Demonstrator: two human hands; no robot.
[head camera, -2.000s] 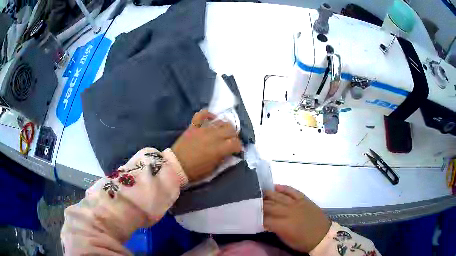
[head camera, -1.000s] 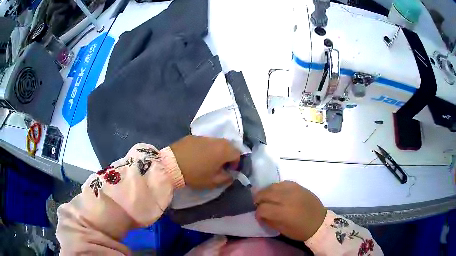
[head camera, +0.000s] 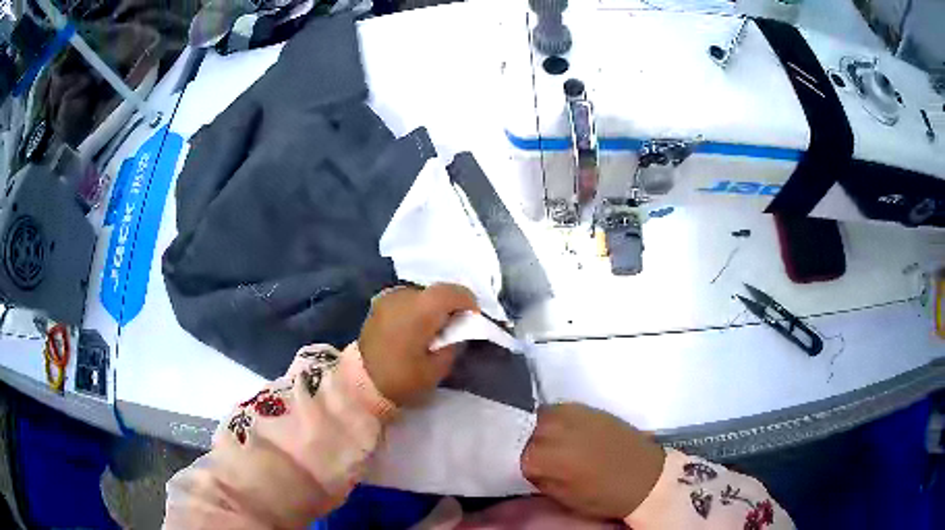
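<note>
A large dark grey cloth panel (head camera: 280, 197) lies heaped left of the machine. White pocketing (head camera: 440, 243) lies at its right side, with a narrow dark grey strip (head camera: 499, 228) along the pocketing's right edge. My left hand (head camera: 420, 336) grips a folded white edge of the pocketing, raised over a dark grey piece (head camera: 492, 375). My right hand (head camera: 591, 455) holds the right edge of the lower white pocketing (head camera: 456, 440) at the table's front edge. Its fingertips are partly hidden.
The white sewing machine (head camera: 663, 104) stands at the right, its presser foot (head camera: 565, 214) away from the cloth. Black thread snips (head camera: 782, 319) and a dark slab with reddish edge (head camera: 810, 246) lie right of it. Orange-red handles (head camera: 56, 357) and a grey fan-like box (head camera: 41, 248) are at far left.
My left hand has lifted and folded back the white edge. The dark grey piece below is now partly covered by white cloth. The view has shifted, so the machine appears further left.
</note>
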